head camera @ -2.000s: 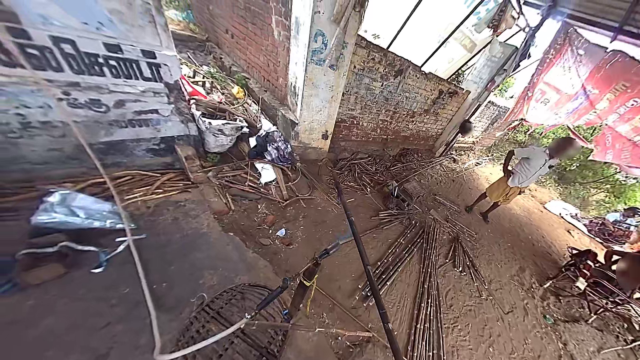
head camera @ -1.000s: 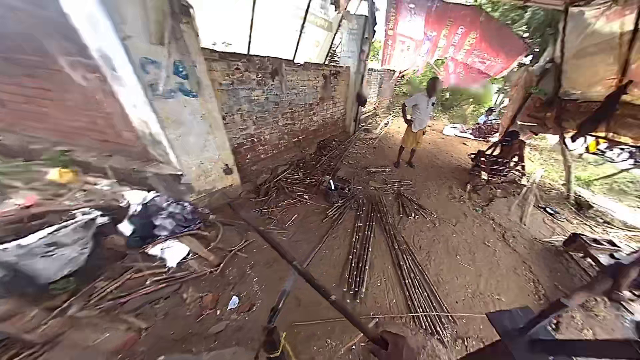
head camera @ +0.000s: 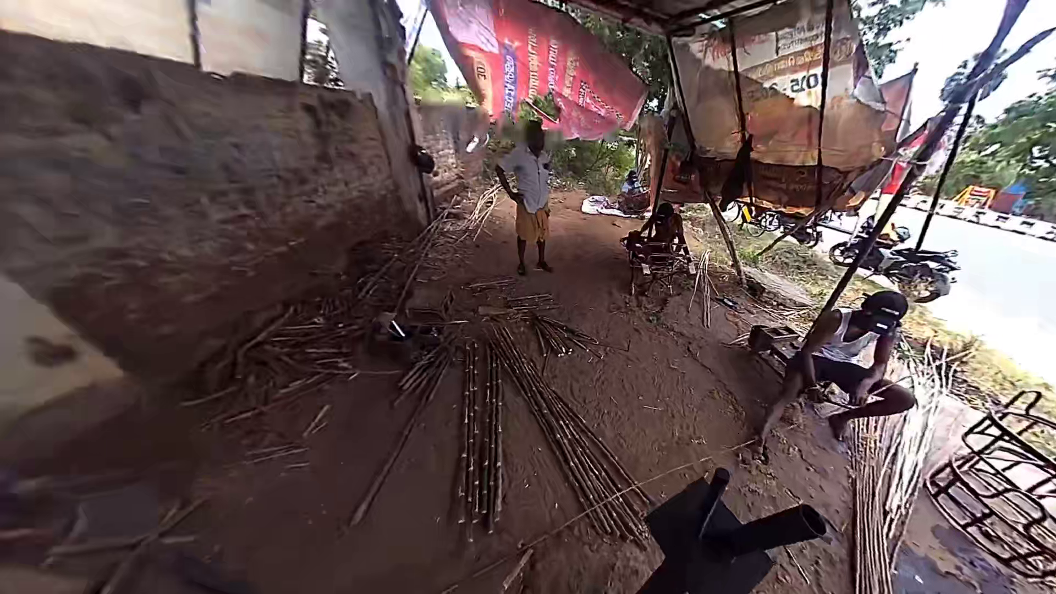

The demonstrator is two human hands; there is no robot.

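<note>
Neither of my hands shows in the head view now. A black metal stand with a short pipe [head camera: 780, 528] rises at the lower right. Bundles of long jointed canes [head camera: 569, 437] fan out on the brown earth, with a straighter bundle [head camera: 480, 437] beside them. A pile of loose cane pieces [head camera: 305, 346] lies against the wall at the left. One thin cane [head camera: 627, 491] crosses the ground near the stand.
A person stands [head camera: 532, 198] beyond the canes; another sits [head camera: 850, 355] at the right beside pale split canes [head camera: 895, 462]. A third sits behind a cane frame [head camera: 660, 264]. A curved frame [head camera: 1006, 487] stands at the right edge. A brick wall [head camera: 206, 206] runs along the left.
The view has swung far to the right. A hand on a dark pole, at the bottom one second ago, is out of view, and the black stand shows more fully.
</note>
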